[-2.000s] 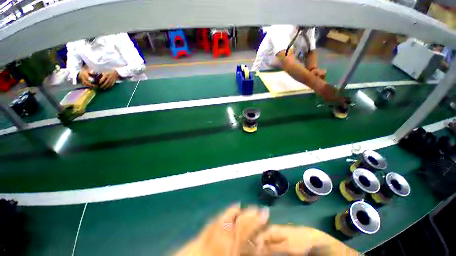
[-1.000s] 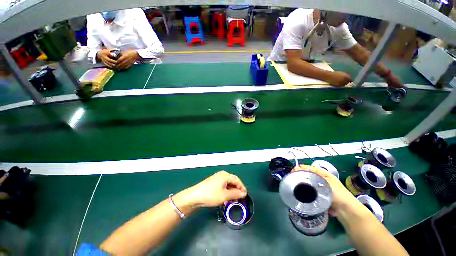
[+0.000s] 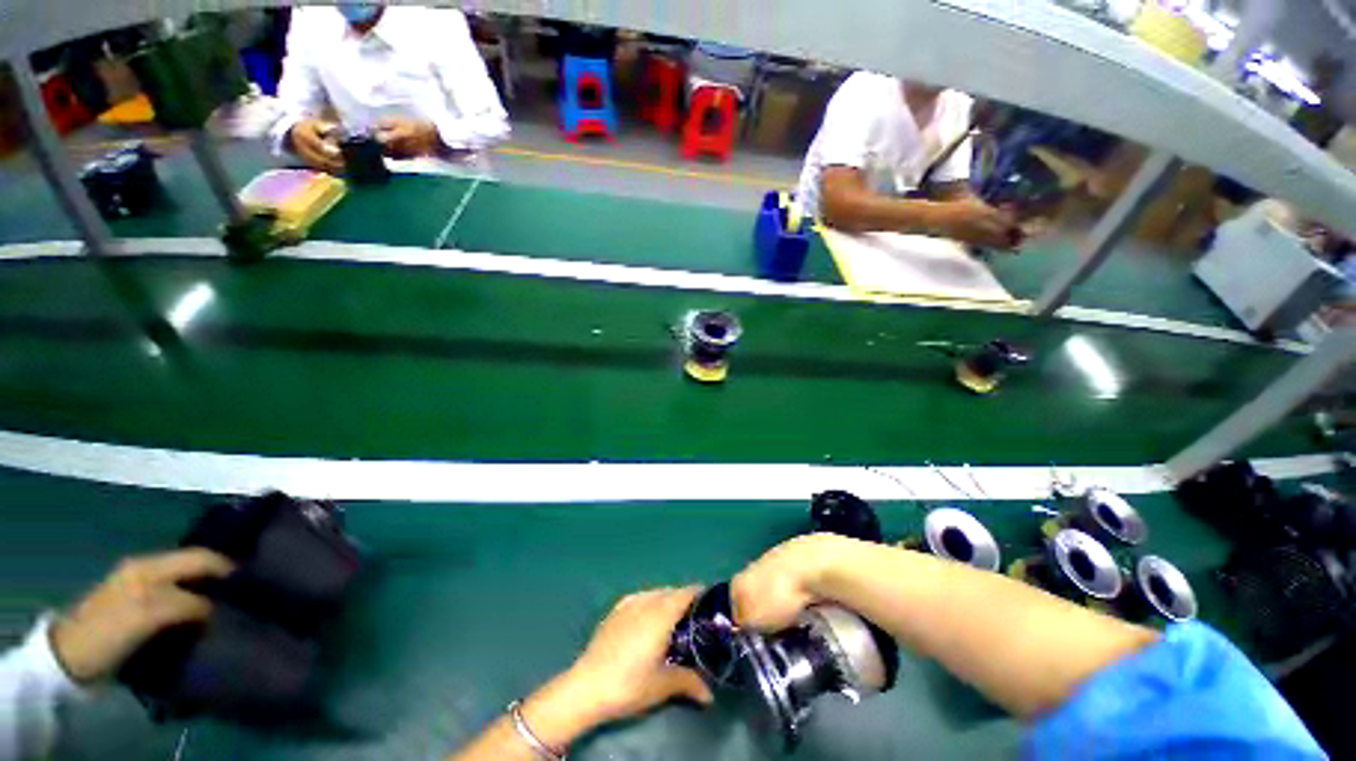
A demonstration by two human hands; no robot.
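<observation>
My left hand (image 3: 643, 650), with a bracelet at the wrist, grips a black housing (image 3: 705, 636) from its left side, low over the bench. My right hand (image 3: 776, 583) is bent down at the housing's right edge; its fingertips are hidden, so its grip cannot be told. An inner unit with a flared ring (image 3: 815, 665) lies tilted just right of the housing, under my right wrist. Another black housing (image 3: 845, 516) stands behind my right hand. Several flared units, one at the front left of the group (image 3: 961, 540), stand to the right, partly behind my forearm.
At left, another person's hand (image 3: 137, 613) is on blurred black parts (image 3: 268, 595). Thin wires lie over the white rail (image 3: 595, 480). Two units (image 3: 711, 345) (image 3: 988, 366) stand on the green belt. Black parts (image 3: 1279, 543) are heaped at far right. Two people work opposite.
The flared unit my right hand held up is now low and tilted beside the housing. My left hand now grips the housing's side. Black parts and another person's hand have come further in at left.
</observation>
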